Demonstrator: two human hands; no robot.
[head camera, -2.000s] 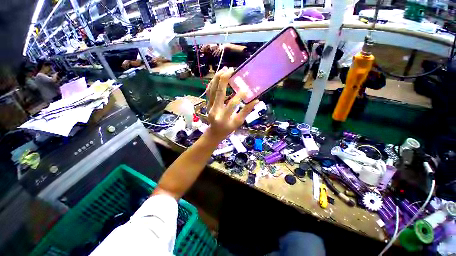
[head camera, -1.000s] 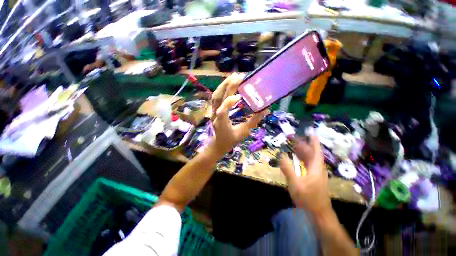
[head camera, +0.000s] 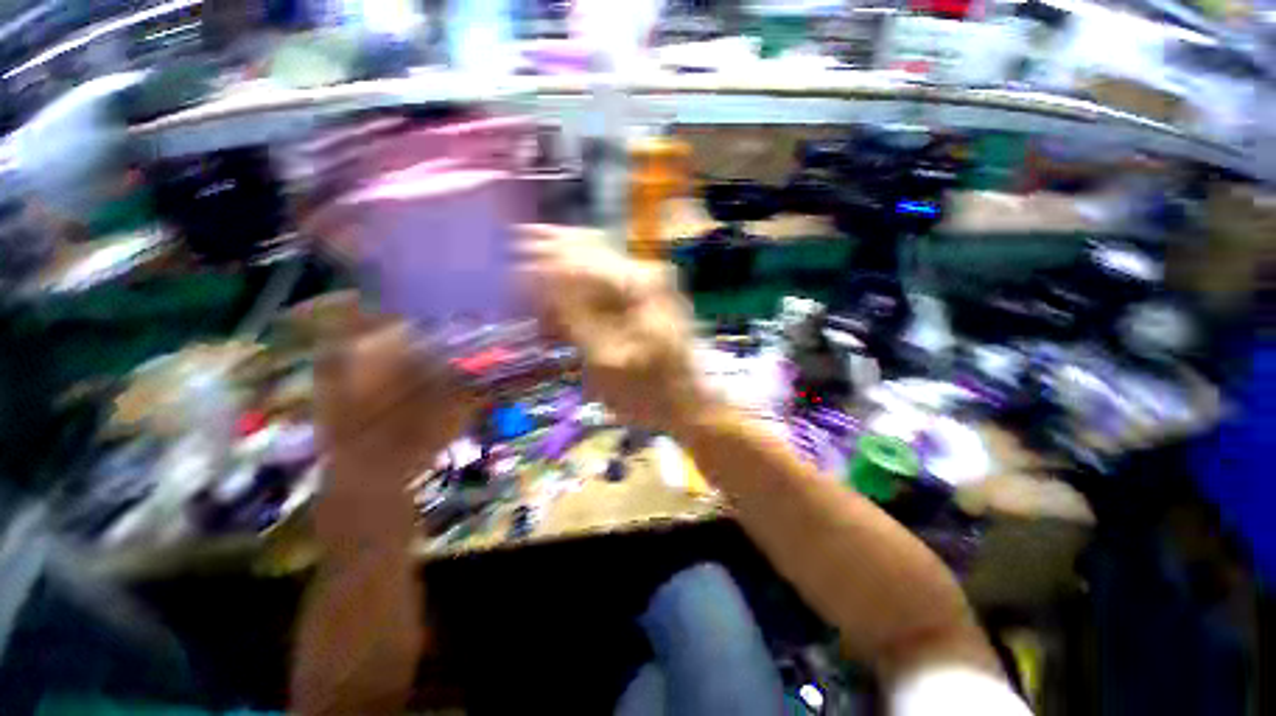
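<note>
The smartphone (head camera: 445, 245) is raised in front of me, its pink-purple lit screen heavily blurred. My left hand (head camera: 385, 385) is at its lower edge and holds it, though the fingers are smeared by motion. My right hand (head camera: 609, 315) is bare and raised just to the right of the phone, with fingers near or at its right edge. Whether the right fingers touch the phone, and how they are bent, is too blurred to tell.
The brown bench (head camera: 616, 506) below carries blurred small parts. A green spool (head camera: 883, 466) lies at its right. The orange screwdriver (head camera: 654, 196) hangs behind my right hand. A blue shape (head camera: 1245, 434) stands at the far right. My knee (head camera: 707, 636) is below the bench edge.
The view has swung to the right. The phone and left hand now appear farther left, the phone more upright. My right hand has risen from above the bench edge to beside the phone.
</note>
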